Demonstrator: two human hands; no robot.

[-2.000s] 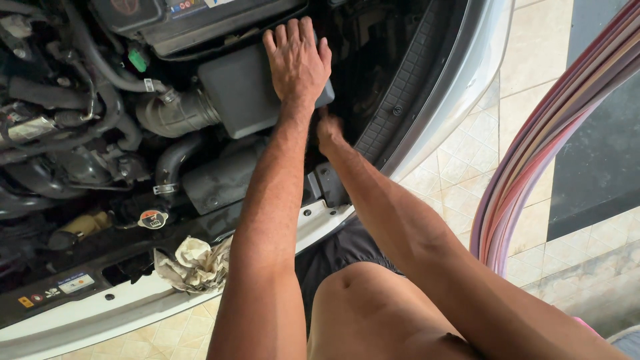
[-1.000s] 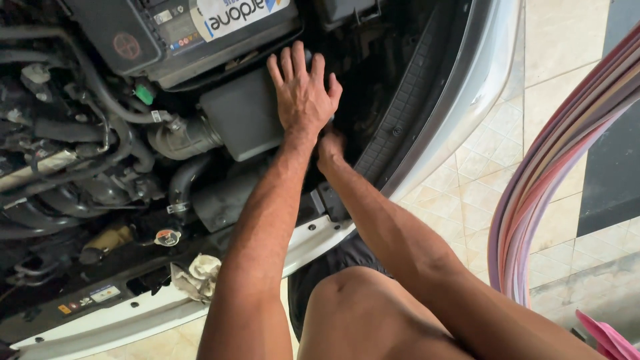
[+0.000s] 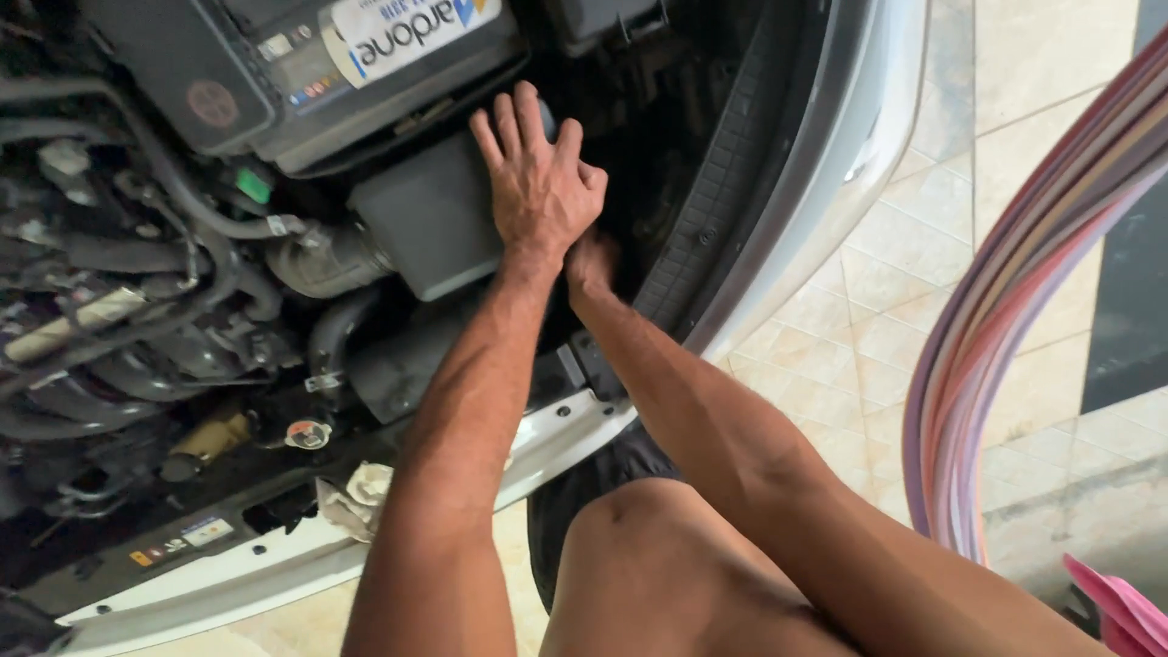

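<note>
My left hand (image 3: 538, 173) lies palm down, fingers spread, on the right end of a black plastic air filter housing (image 3: 429, 214) in a car's engine bay. Just below it, my right hand (image 3: 593, 260) reaches down beside the housing; it is blurred, and its fingers are hidden in the dark gap. A ribbed intake hose (image 3: 333, 260) joins the housing on its left. Above the housing sits a car battery (image 3: 392, 91) with a printed label.
A crumpled cloth or paper (image 3: 356, 502) rests on the white front edge (image 3: 557, 433) of the bay, near the radiator cap (image 3: 308, 434). The car's fender (image 3: 849, 155) curves along the right. Striped, hanging strands (image 3: 995, 338) arch over the tiled floor.
My left hand stays on the housing, its fingers a little more spread than two seconds ago. My right hand remains low beside it. The view has shifted, showing more of the battery.
</note>
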